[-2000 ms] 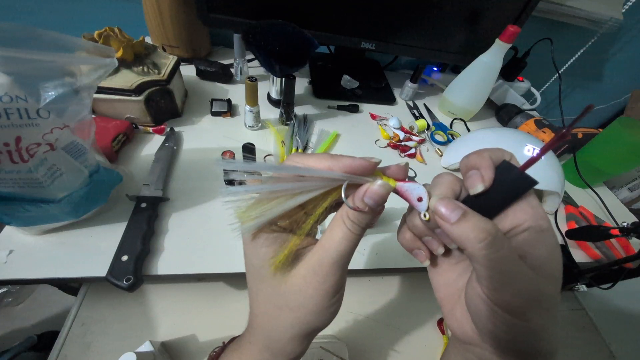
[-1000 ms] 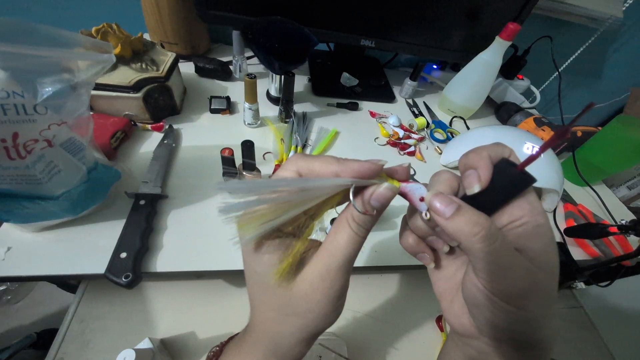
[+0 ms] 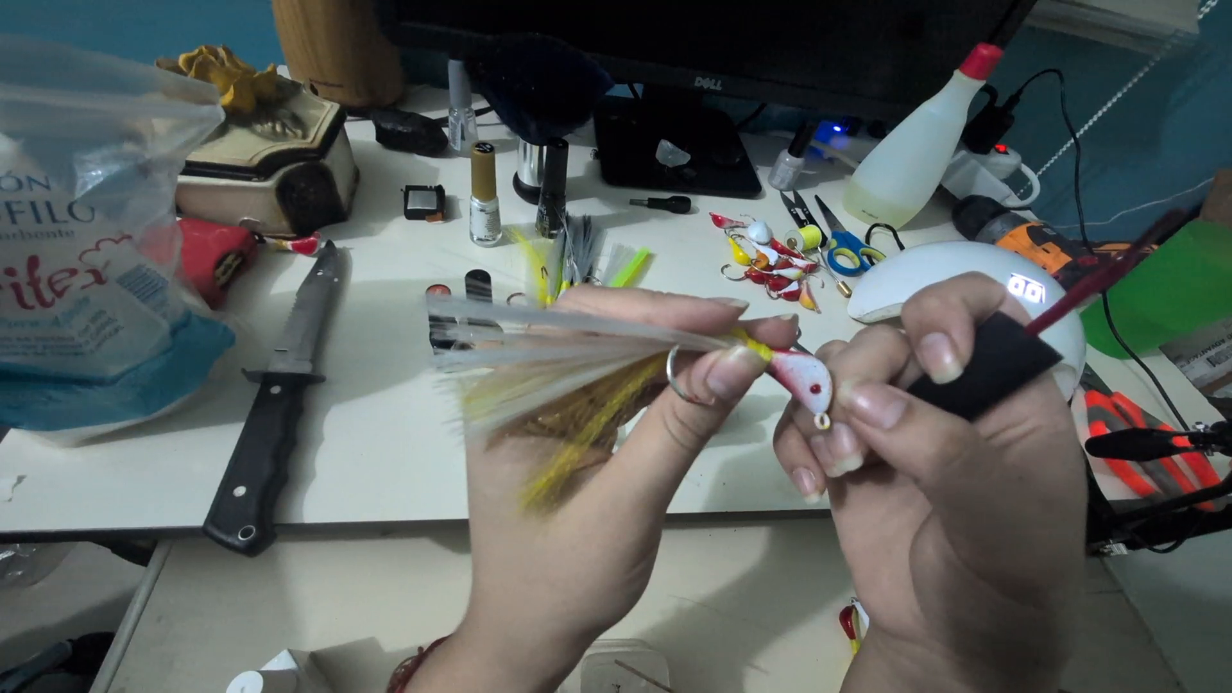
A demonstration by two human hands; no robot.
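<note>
A fishing jig [image 3: 801, 382] with a white and red painted head, a dark red eye spot and a metal eyelet is pinched between the thumb and fingers of my left hand [image 3: 616, 452]. White and yellow-olive fibres fan out leftward from its yellow thread collar, and its curved hook shows by my thumb. My right hand [image 3: 934, 433] is at the head's right side, fingertips close to the eyelet; whether they touch it is unclear. A black nail polish cap [image 3: 1001, 366] with a red-coated brush [image 3: 1107, 274] sits in the right hand, brush pointing up and right.
A fixed-blade knife [image 3: 279, 404] lies at the left beside a plastic bag [image 3: 96, 250]. Behind the hands are polish bottles [image 3: 485, 207], painted jig heads [image 3: 770, 260], blue scissors [image 3: 849, 252], a white lamp [image 3: 962, 274], a squeeze bottle [image 3: 910, 144] and an orange drill [image 3: 1030, 245].
</note>
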